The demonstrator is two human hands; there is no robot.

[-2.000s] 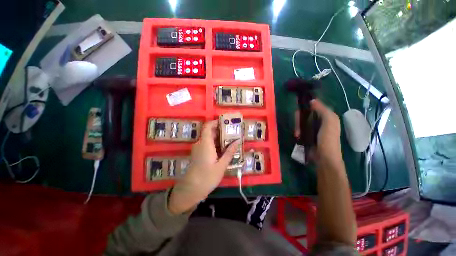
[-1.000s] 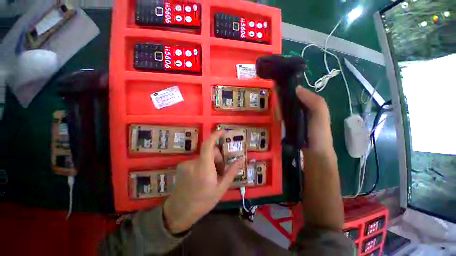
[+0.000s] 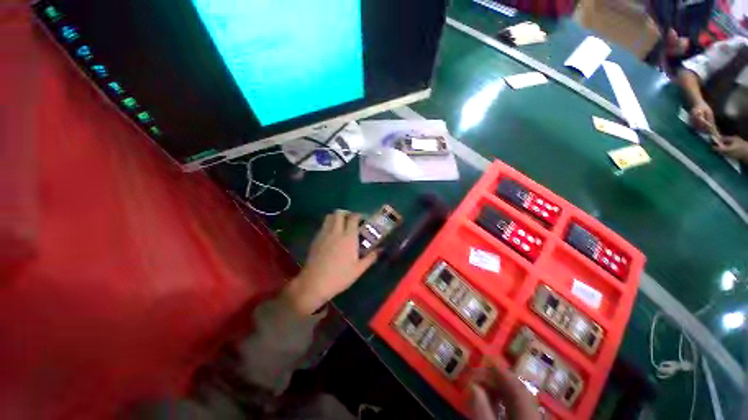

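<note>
My left hand (image 3: 330, 261) is at the left of the red tray (image 3: 525, 271), its fingers and thumb around the lower end of a gold open-backed phone (image 3: 384, 225). My right hand (image 3: 502, 395) is blurred and cut off by the bottom edge, beside a tilted gold phone (image 3: 531, 367) over the tray's near right pockets; its grip is unclear. More open-backed phones (image 3: 461, 295) lie in pockets. Face-up black and red phones (image 3: 510, 232) lie in the far pockets. Two pockets hold only white labels (image 3: 485, 260).
A dark scanner (image 3: 420, 223) lies between the left phone and the tray. A monitor (image 3: 312, 61) stands behind at the left. A white mouse (image 3: 396, 164) and another phone (image 3: 425, 145) rest on a pale sheet. White cable (image 3: 674, 365) lies right. Another person's hands (image 3: 704, 119) show upper right.
The view has swung left. My left hand has left the cabled phone over the tray and moved to the phone at left. My right hand has let go of the scanner and is over the tray.
</note>
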